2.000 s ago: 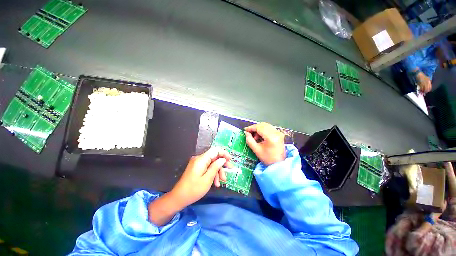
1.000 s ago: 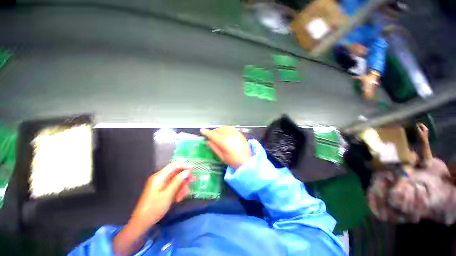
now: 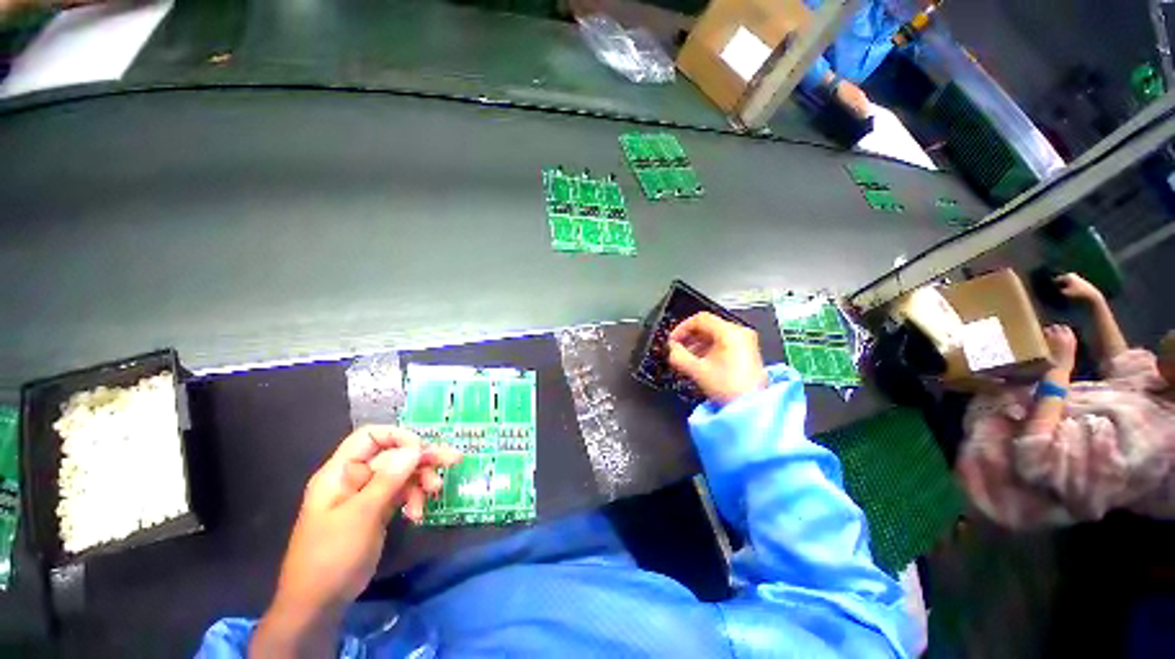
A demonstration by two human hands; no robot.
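A green circuit board (image 3: 472,444) lies on the black ledge in front of me, with a dark and white band across its middle. My left hand (image 3: 367,483) is over the board's lower left part, thumb and fingertips close together; whether a small part is between them cannot be told. My right hand (image 3: 715,354) reaches into the black parts bin (image 3: 655,337), fingers bent down among tiny dark components; its fingertips are partly hidden and a grip cannot be made out. The white-parts bin (image 3: 191,444) at the left holds a heap of cream-white pieces.
Conveyor belt (image 3: 348,219) beyond the ledge carries several green boards (image 3: 589,213). Clear tape strips (image 3: 595,412) flank the working board. A spare board (image 3: 817,340) lies right of the bin. A metal bar, cardboard boxes (image 3: 741,52) and two people's arms are at the right.
My right hand has left the board's upper edge and moved right into the black bin. My left hand stays by the board. The camera view has shifted, and boards on the belt appear further left.
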